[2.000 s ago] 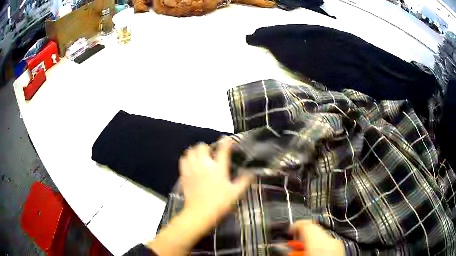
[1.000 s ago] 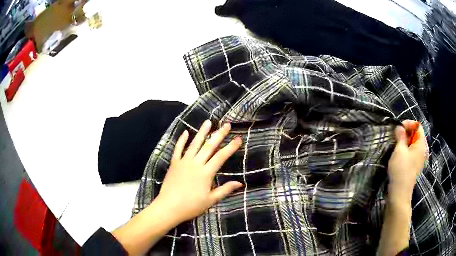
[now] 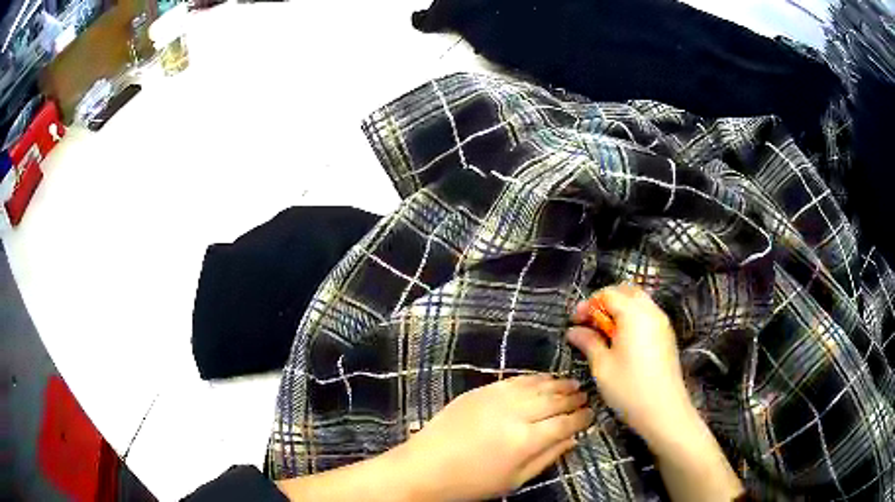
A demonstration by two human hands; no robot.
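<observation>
The plaid lining [image 3: 471, 338] of the black garment faces up and is spread in loose folds across the table. A black sleeve end [image 3: 270, 284] sticks out from under it at the left. My left hand [image 3: 505, 426] lies on the plaid cloth near the bottom middle, fingers pointing right. My right hand [image 3: 628, 353] is just above and right of it, closed on orange-red thread snips [image 3: 601, 319]. The blades are hidden. Its fingertips are against the cloth; whether they pinch it I cannot tell.
Another black garment piece [image 3: 638, 49] lies farther up the white table [image 3: 118, 284]. At the far left are a red box [image 3: 34, 147], a flat dark object [image 3: 115, 106] and a brown cardboard box [image 3: 88, 59]. A red stool [image 3: 74, 436] stands on the floor at lower left.
My right hand has moved from the right side of the lining left to its middle. My left hand has slid down and right, nearer my right hand, with its fingers now closer together.
</observation>
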